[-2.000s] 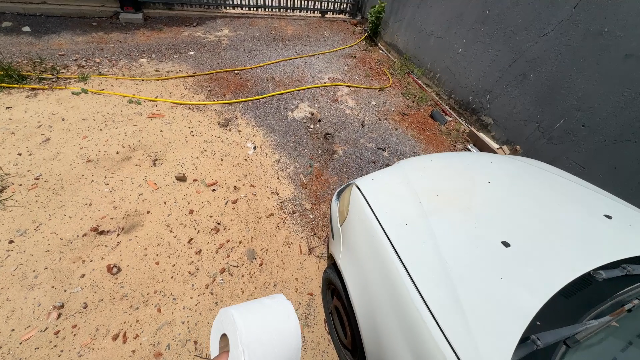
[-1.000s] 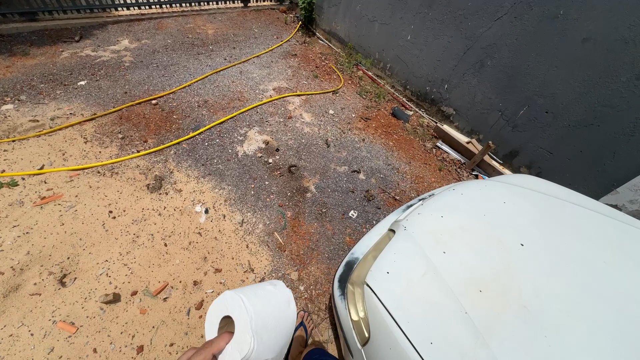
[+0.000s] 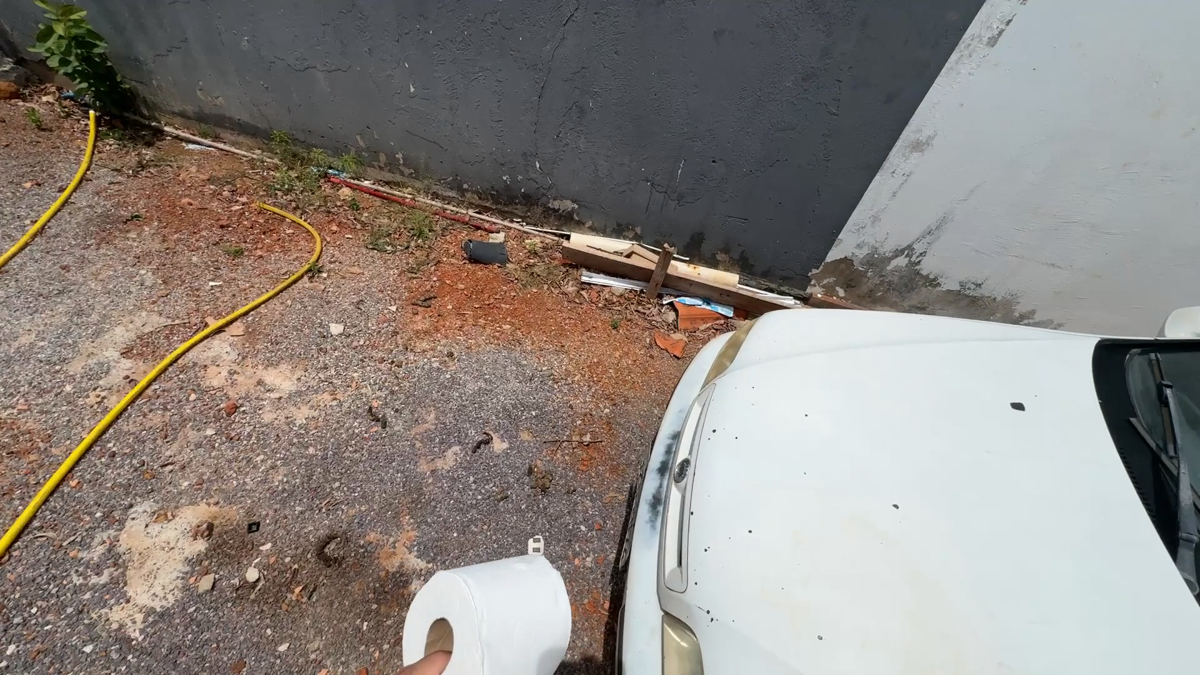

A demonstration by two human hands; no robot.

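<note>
A finger of my left hand [image 3: 427,664] shows at the bottom edge, its tip in the cardboard core of a large white paper roll [image 3: 516,614]. Most of that hand is cut off below the picture. The roll's open end faces left, and its right side is close to the front bumper of a white car [image 3: 891,487] in this view. My right hand is out of view.
A yellow hose [image 3: 155,373] curves over the gravel at left. Wooden boards [image 3: 684,272], broken tile pieces [image 3: 669,344] and a dark cylindrical object [image 3: 486,251] lie near the dark grey wall [image 3: 609,103]. A leafy plant [image 3: 80,56] stands at upper left.
The view has swung to the right and round the car's front, bringing more of the wall and bonnet into sight. The paper roll has stayed in my left hand. The feet seen earlier are out of view.
</note>
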